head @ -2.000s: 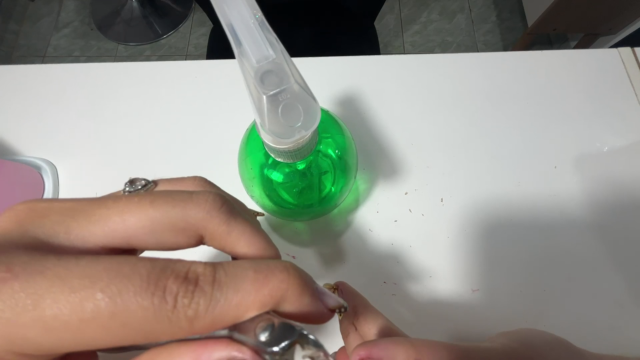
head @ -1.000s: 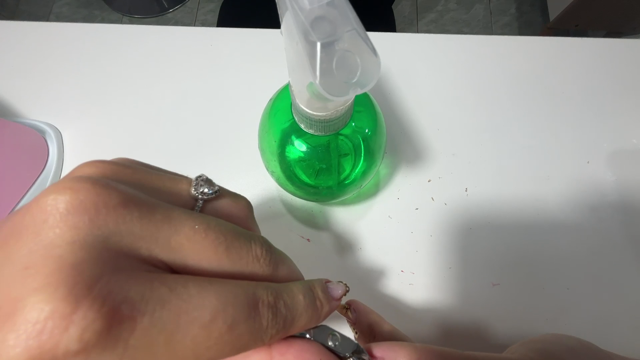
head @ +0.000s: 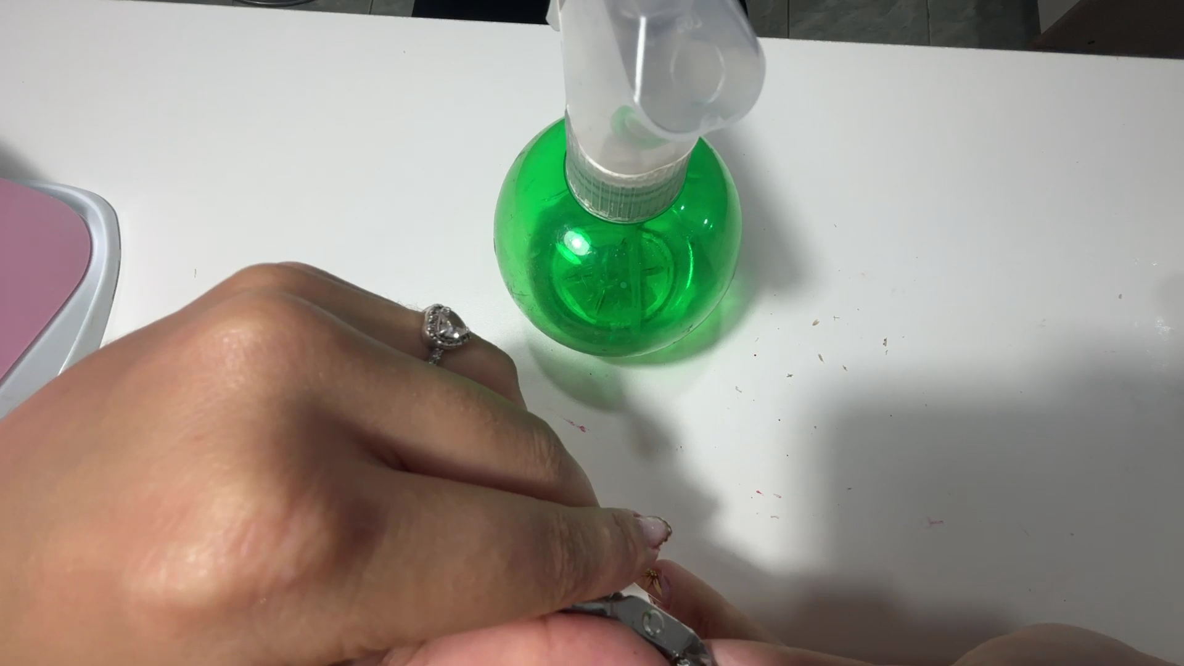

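My left hand (head: 305,481) comes in from the left, palm down, with a silver stone-set ring on one finger. Its fingers are closed on a metal hand tool (head: 652,624), apparently cuticle nippers, partly hidden by the index finger and cut off by the lower edge. At the bottom right, my right hand (head: 814,647) is only partly in view; one of its nails bears a gold decoration and lies beside the tool and the left index fingertip. Whether the right hand grips anything cannot be told. Beyond both hands stands a round spray bottle (head: 620,277) of green liquid with a clear cap.
A pink and light-grey object (head: 102,250) lies at the left edge of the white table (head: 925,185). Small dark and reddish specks are scattered to the right of the bottle. Past the table's far edge, a tiled floor (head: 879,20) shows.
The view has shifted. My left hand has turned so that more of its back shows, and the tool is more covered by its index finger than two seconds ago.
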